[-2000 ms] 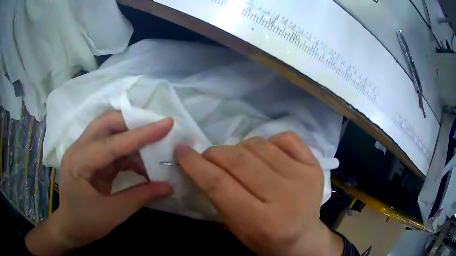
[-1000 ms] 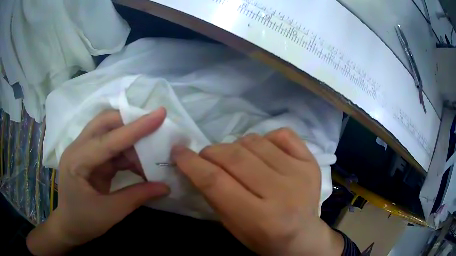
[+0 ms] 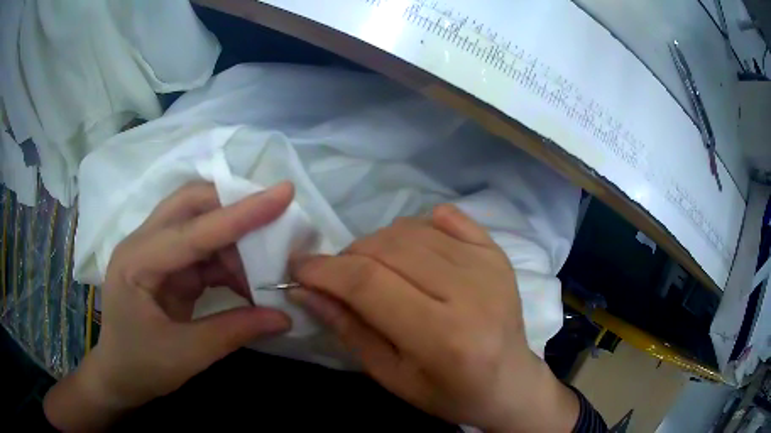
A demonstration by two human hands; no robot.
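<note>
A white garment (image 3: 406, 169) lies heaped over the dark-clothed lap. My left hand (image 3: 182, 287) holds a folded band of it between spread index finger and thumb; the other fingers are behind the cloth. My right hand (image 3: 423, 304) is shut on a small metal tool (image 3: 277, 287). Only the tool's thin silver point shows, lying against the band and aimed left. The rest of it is hidden in my fingers.
A white table with a brown edge and a printed ruler scale (image 3: 541, 76) crosses the upper right. Slim silver scissors or tweezers (image 3: 695, 106) lie on it. More white cloth (image 3: 76, 76) hangs at upper left. A yellow tube (image 3: 642, 345) and cardboard (image 3: 630, 385) are at lower right.
My right hand has turned, its fingertips have closed around the tool and shifted slightly down. More of the pinch shows. My left index finger has moved slightly right.
</note>
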